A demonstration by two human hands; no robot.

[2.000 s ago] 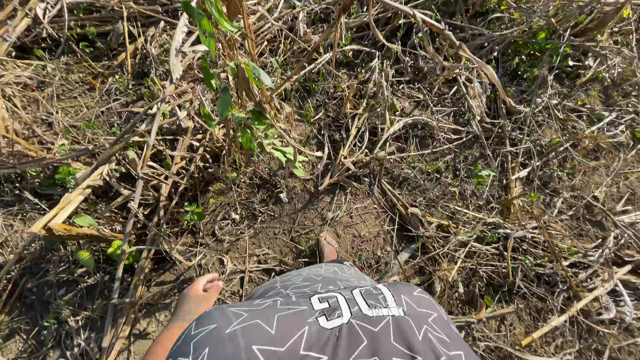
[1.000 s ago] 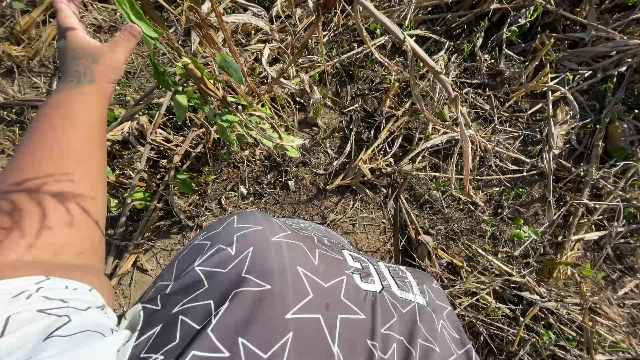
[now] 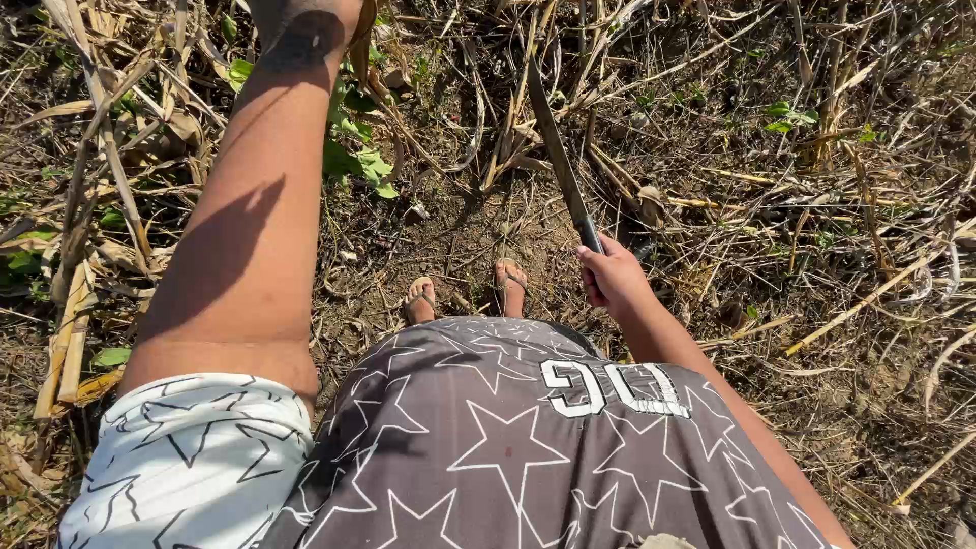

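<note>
My right hand (image 3: pixel 616 276) is closed around the dark handle of a machete (image 3: pixel 560 156), right of my feet. The long, dark blade points up and slightly left, over dry stalks (image 3: pixel 512 114) and bare soil. My left arm reaches up the left side to the top edge, where only the base of my left hand (image 3: pixel 309 9) shows. Its fingers are cut off by the frame, so what they touch is hidden. A green leafy plant (image 3: pixel 364 164) grows just right of my left forearm, and a brown dry leaf (image 3: pixel 364 42) hangs beside the wrist.
My feet in flip-flops (image 3: pixel 509 286) stand on brown soil (image 3: pixel 457 244). Thick dry stalks (image 3: pixel 72 305) lie and lean at the left. Tangled dry stems and straw (image 3: pixel 862 252) cover the ground at the right, with a small green seedling (image 3: pixel 789 117) among them.
My right hand and the machete have come into view at the right. My left arm, low at the left two seconds ago, has reached up, and its hand has mostly left the top of the view.
</note>
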